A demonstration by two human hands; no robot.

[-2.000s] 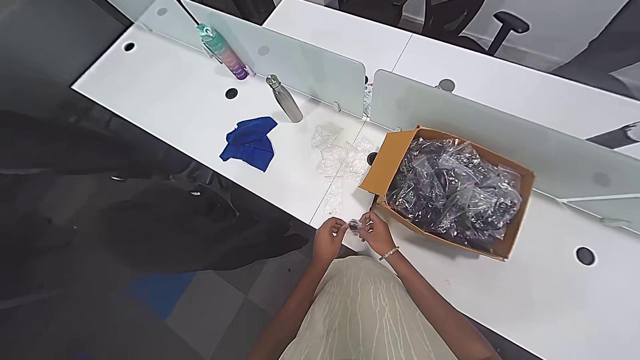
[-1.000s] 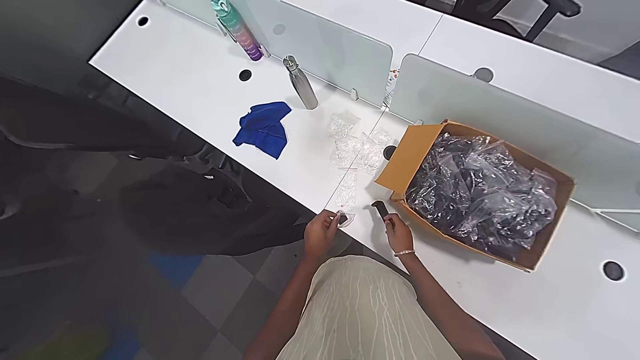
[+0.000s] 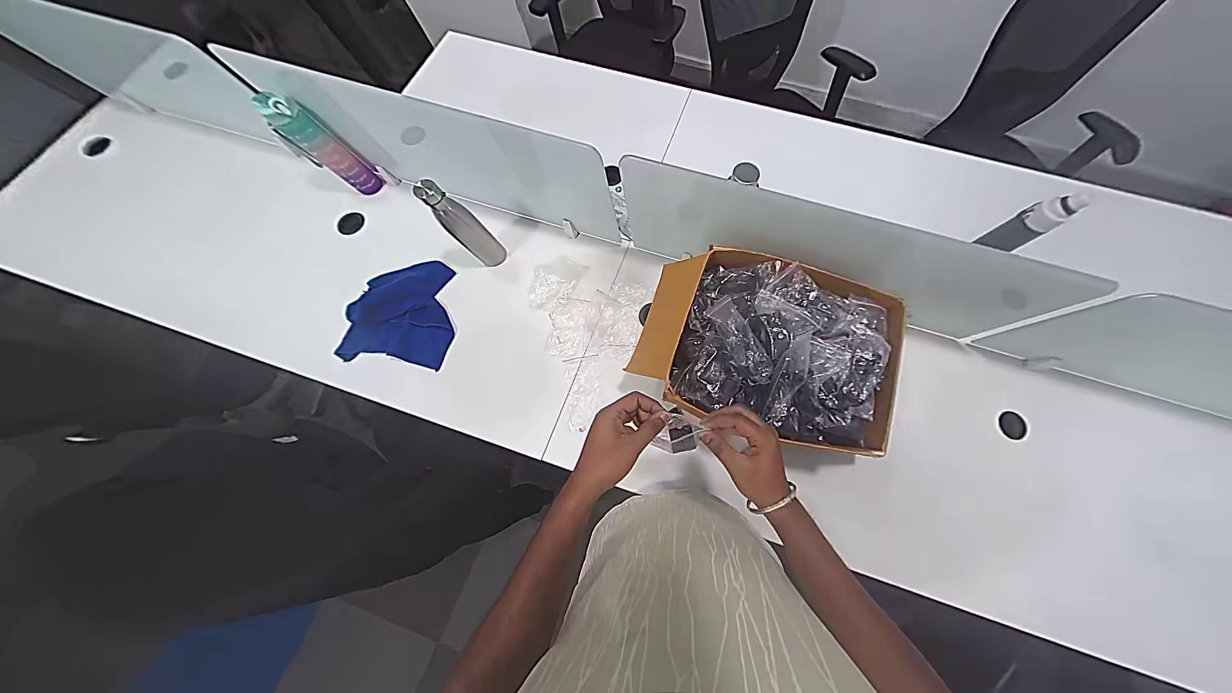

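Note:
Between my two hands, near the table's front edge, is a small clear plastic bag with something dark in it. My left hand pinches its left top edge, and my right hand, with a bangle at the wrist, pinches the right side. Just behind my right hand stands an open cardboard box filled with clear bags of dark items. To the left of the box lie several crumpled, empty-looking clear bags. What exactly the dark item is cannot be told.
A blue cloth lies on the white table at the left. Behind it stand a steel bottle and a green-to-purple bottle. Frosted dividers run behind the box. Round black cable holes dot the tabletop.
One second ago my hands were apart, the right one holding a dark object and the left one a small bag. Now they are close together, both on the bag.

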